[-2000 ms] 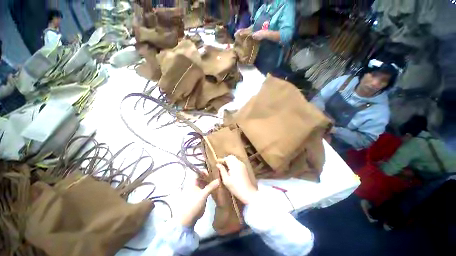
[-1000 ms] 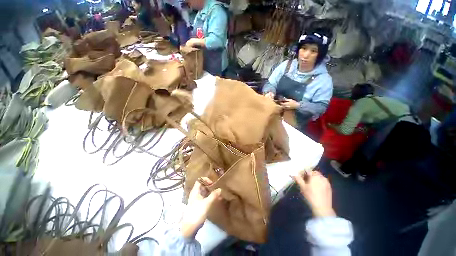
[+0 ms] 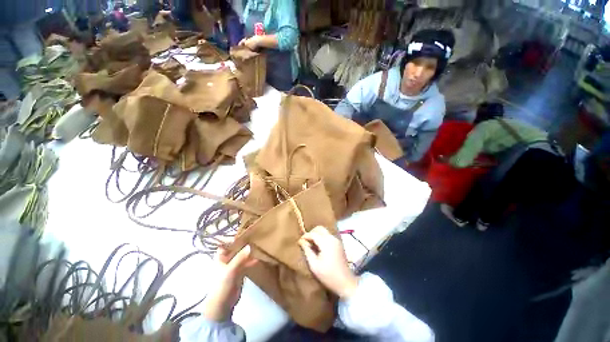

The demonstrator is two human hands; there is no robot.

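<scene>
A brown bag (image 3: 284,237) lies in front of me at the near edge of the white table (image 3: 170,230), partly hanging over it, with a pale edge line running down it. My right hand (image 3: 328,257) pinches the bag at this line with thumb and fingers. My left hand (image 3: 231,277) is at the bag's left corner, fingers against the fabric. A strap loop stands up above the bag, and another long strap (image 3: 137,194) lies to its left. A pile of brown bags (image 3: 321,137) lies just behind.
More brown bags (image 3: 157,120) lie at the back left, grey-green pieces (image 3: 30,167) along the left. A red tool (image 3: 346,232) lies near the table's right corner. A coworker (image 3: 408,100) stands across; another person (image 3: 495,143) bends over a red crate (image 3: 455,177).
My right hand has come back from the right, off the bag, onto its edge line. The bag now lies turned, its top edge slanting down to my left hand.
</scene>
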